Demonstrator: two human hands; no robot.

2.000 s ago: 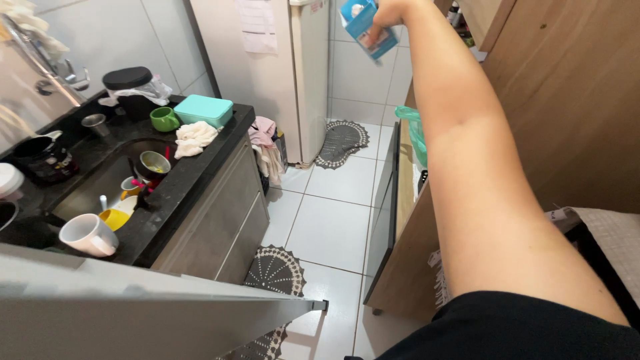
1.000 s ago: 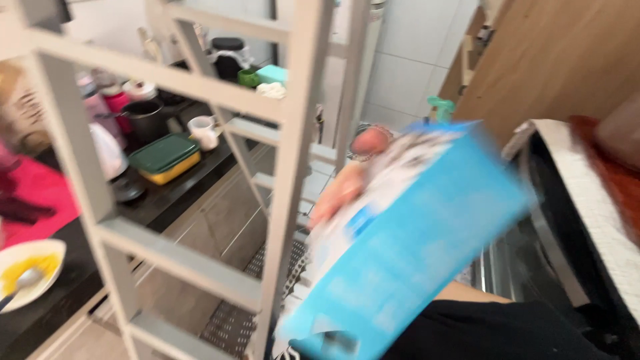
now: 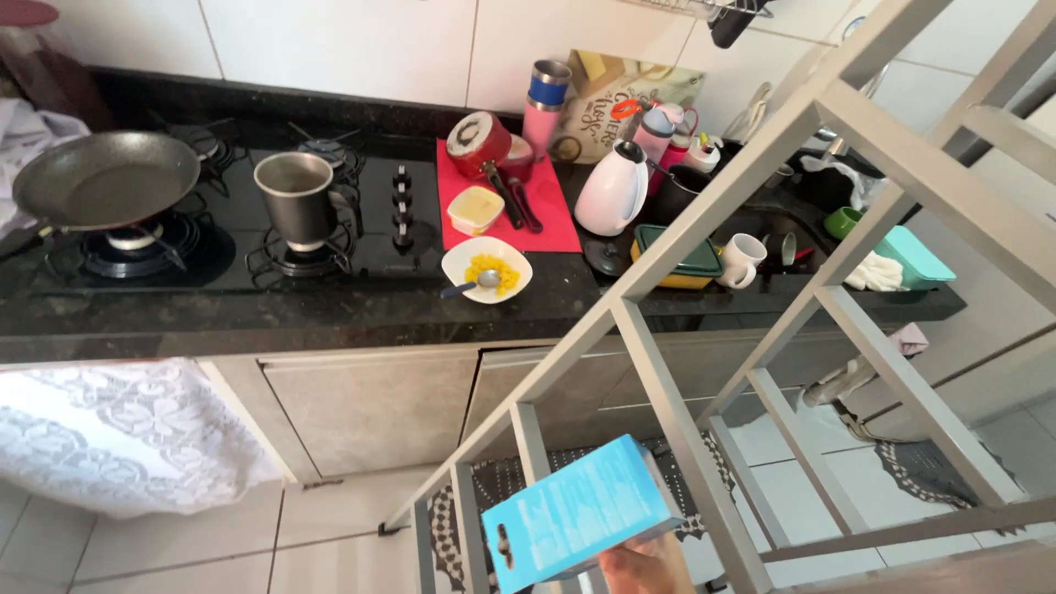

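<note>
My right hand [image 3: 648, 568] is at the bottom edge, its fingers closed around the underside of a light blue cardboard box [image 3: 582, 516]. The box is tilted and bears printing and a hanging slot at one end. It is in front of the lower rungs of a grey metal ladder [image 3: 676, 396]. My left hand is out of view. On the counter beyond, a white bowl [image 3: 456, 262] holds yellow food and a spoon [image 3: 488, 279]. A metal mug [image 3: 299, 206] and a frying pan [image 3: 107, 181] stand on the gas stove.
The ladder slants across the right half, close before me. Behind it on the black counter [image 3: 528, 318] are a white thermal jug [image 3: 612, 190], a green-lidded container [image 3: 676, 252] and a white mug [image 3: 742, 260]. Dark patterned mats [image 3: 924, 474] lie on the tiled floor.
The view has swung left from the fridge side to the stove. The blue box, held high near the fridge at first, is now low in front of the ladder, still in my hand.
</note>
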